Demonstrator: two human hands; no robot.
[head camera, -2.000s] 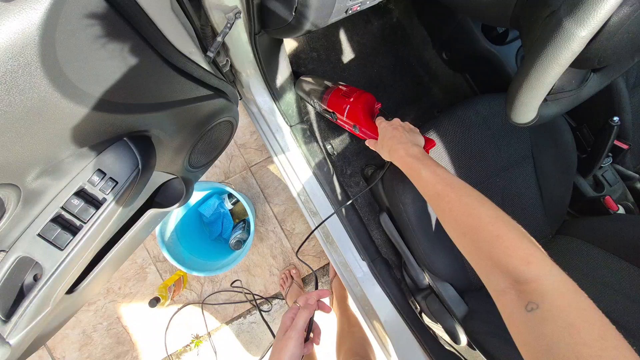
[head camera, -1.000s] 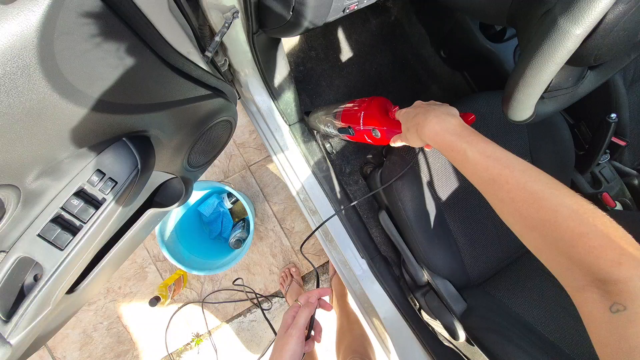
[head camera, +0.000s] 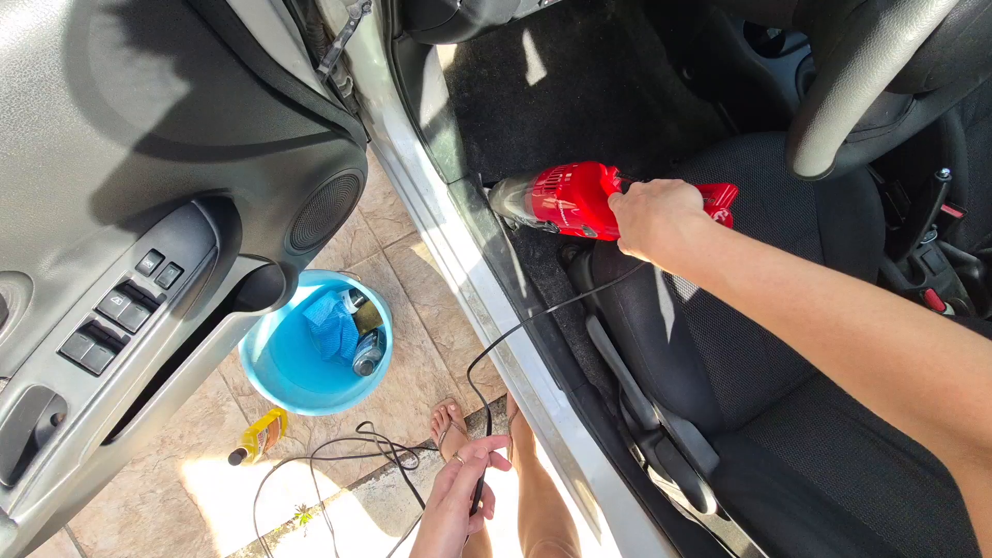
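Note:
My right hand (head camera: 663, 221) grips the handle of a red handheld vacuum cleaner (head camera: 577, 199). Its clear nozzle points left and meets the edge of the black floor carpet (head camera: 573, 93), beside the door sill (head camera: 457, 263). The black power cord (head camera: 542, 311) runs from under my right hand over the seat edge and the sill to my left hand (head camera: 465, 484). My left hand holds the cord at bottom centre, outside the car, with some fingers extended. More cord lies in loose loops on the tiles.
The open car door (head camera: 155, 232) fills the left. A light blue bucket (head camera: 267, 372) holds a blue cloth and bottles. A yellow bottle (head camera: 262, 435) lies on the tiled floor. The black driver's seat (head camera: 744, 294), steering wheel (head camera: 860, 101) and handbrake (head camera: 922, 209) are at right.
The vacuum first swung and shifted right and down from its place two seconds ago; since one second ago its nozzle has moved slightly down. My left hand has stayed about in place with the cord.

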